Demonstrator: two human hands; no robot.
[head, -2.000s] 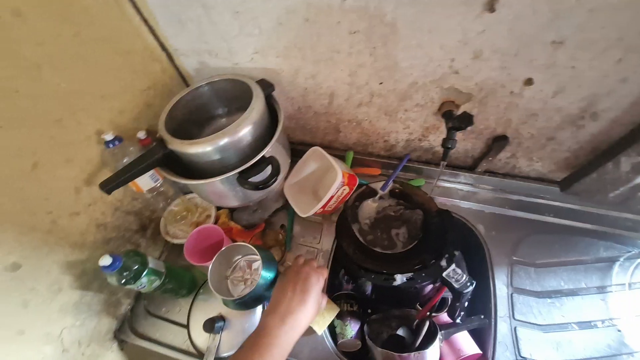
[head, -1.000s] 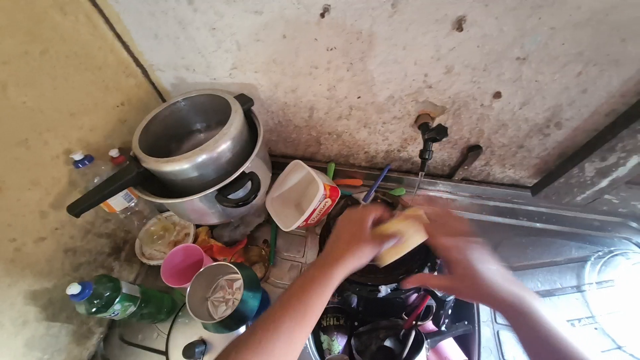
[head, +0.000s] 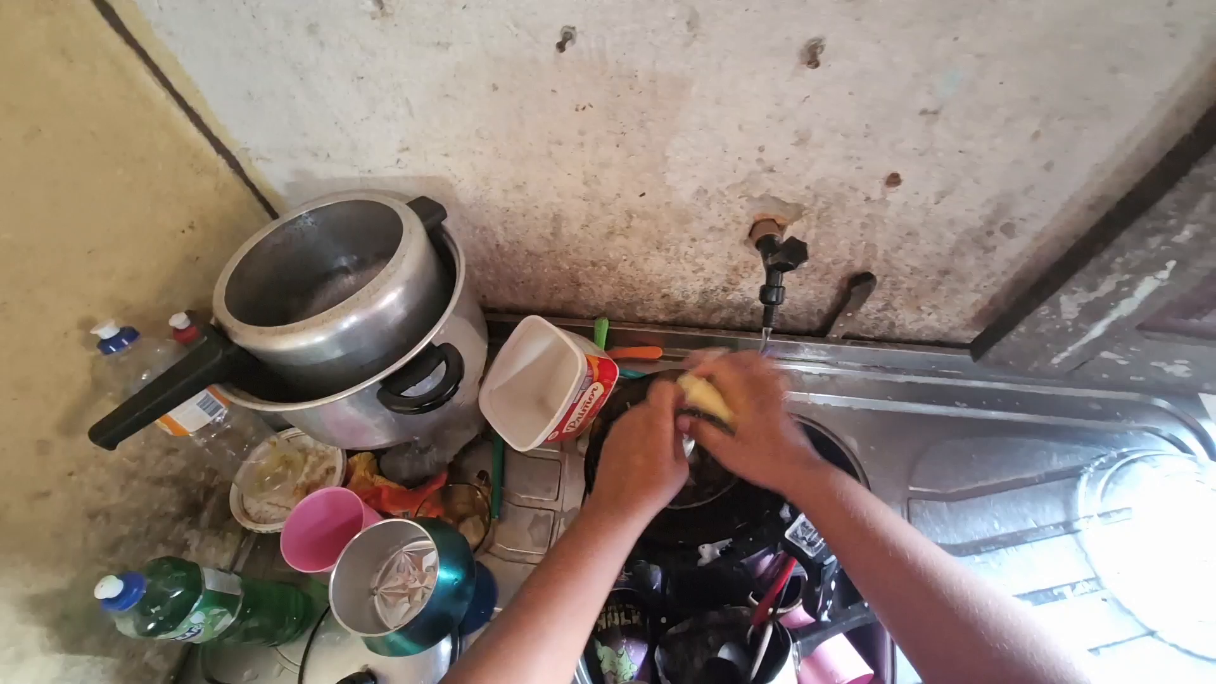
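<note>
Over the sink, my right hand (head: 755,418) is closed around a yellow sponge (head: 706,397), rubbing against something small and partly hidden between both hands. My left hand (head: 649,451) grips that thing, which seems to be a utensil; its shape is mostly covered by my fingers. Under my hands lies a dark round pan (head: 684,522) on top of piled dishes in the basin. A thin stream of water runs from the black tap (head: 774,271) just behind my right hand. Beside my left hand stands a white plastic tub (head: 532,385), tilted.
Stacked aluminium pots (head: 332,323) stand at the left, a long black handle pointing outward. Nearer are a pink cup (head: 323,532), a teal metal cup (head: 408,589), a bowl with scraps (head: 275,480) and a green bottle (head: 218,603). A ribbed metal drainboard (head: 988,532) lies right of the basin.
My left hand was low beside the basin two seconds ago and is now above the pan. The right hand has come into view. The blue-handled utensil no longer shows in the pan.
</note>
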